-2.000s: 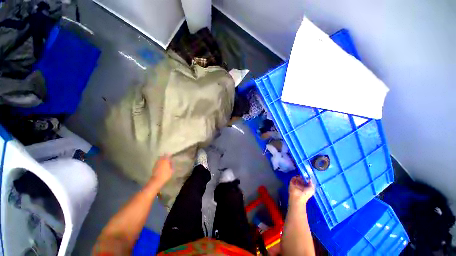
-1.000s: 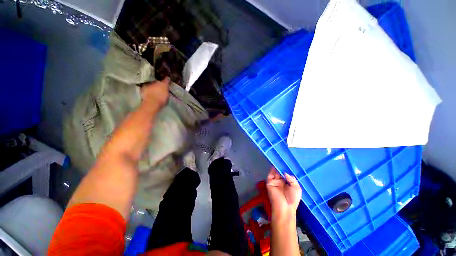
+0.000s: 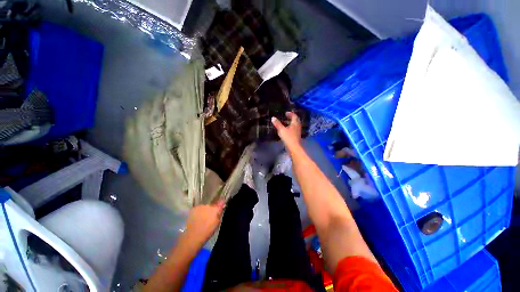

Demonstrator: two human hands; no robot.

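Note:
A khaki-green cloth sack (image 3: 171,137) lies on the floor in front of my feet, its mouth pulled open. Dark brown plaid garment pieces (image 3: 239,85) show at its right, with a white paper (image 3: 276,65) and a tan strip (image 3: 230,82) on them. My left hand (image 3: 206,221) grips the sack's near edge. My right hand (image 3: 289,129) is over the right side of the plaid pieces, fingers apart, seemingly empty.
An upturned blue crate (image 3: 365,137) stands at the right with a large white paper sheet (image 3: 459,108) and a dark roll (image 3: 430,223) on it. At the left are a blue crate (image 3: 71,74) and a white trough (image 3: 85,234). Red plastic legs are partly hidden beside my right leg.
The sack's mouth is opened and more plaid shows. My left hand has come back to the near edge. My right hand has left the crate's edge and reached forward over the plaid.

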